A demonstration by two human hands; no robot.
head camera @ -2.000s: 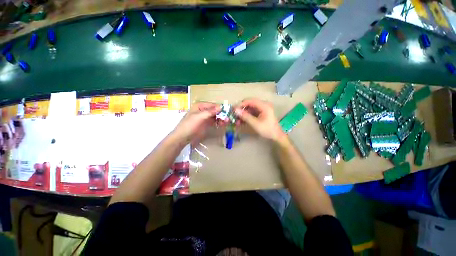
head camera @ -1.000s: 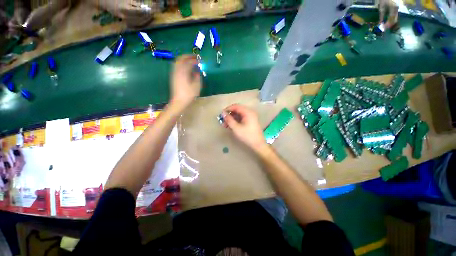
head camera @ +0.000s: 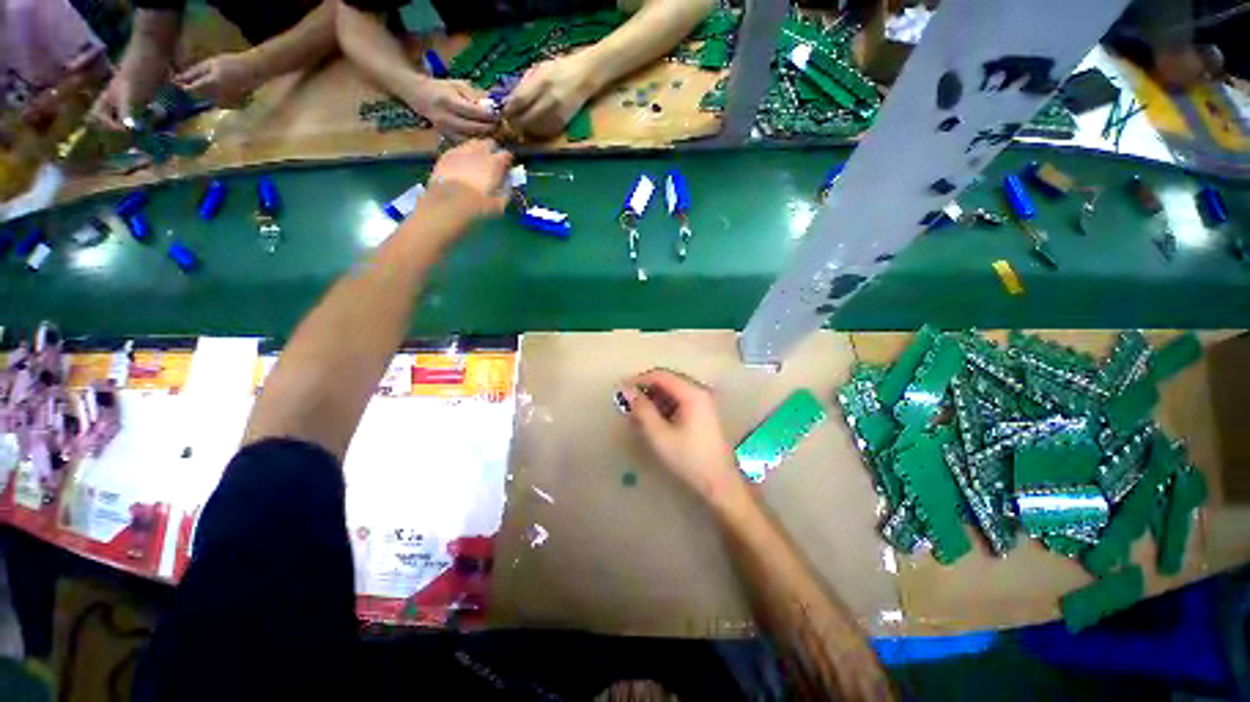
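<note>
My right hand (head camera: 675,428) is over the cardboard with a small silver-green board (head camera: 627,401) in its fingertips. My left hand (head camera: 473,170) is stretched across the green belt to its far side, fingers curled; a small white item shows at its fingertips, but whether it is gripped is unclear. A blue battery (head camera: 546,221) with thin leads lies on the belt just right of that hand. Two more batteries with dangling boards (head camera: 639,196) lie farther right. A lone green panel (head camera: 780,435) lies right of my right hand.
A board pile (head camera: 1021,453) lies right of the grey-white post (head camera: 932,151). Printed sheets (head camera: 432,480) and pink pieces (head camera: 55,412) are at left. Across the belt, another person's hands (head camera: 548,96) work close to my left hand. A round green scrap (head camera: 629,480) lies on the cardboard.
My left hand has moved from the work area across the belt to its far side. My right hand keeps the small board. The view has tilted up, showing people opposite.
</note>
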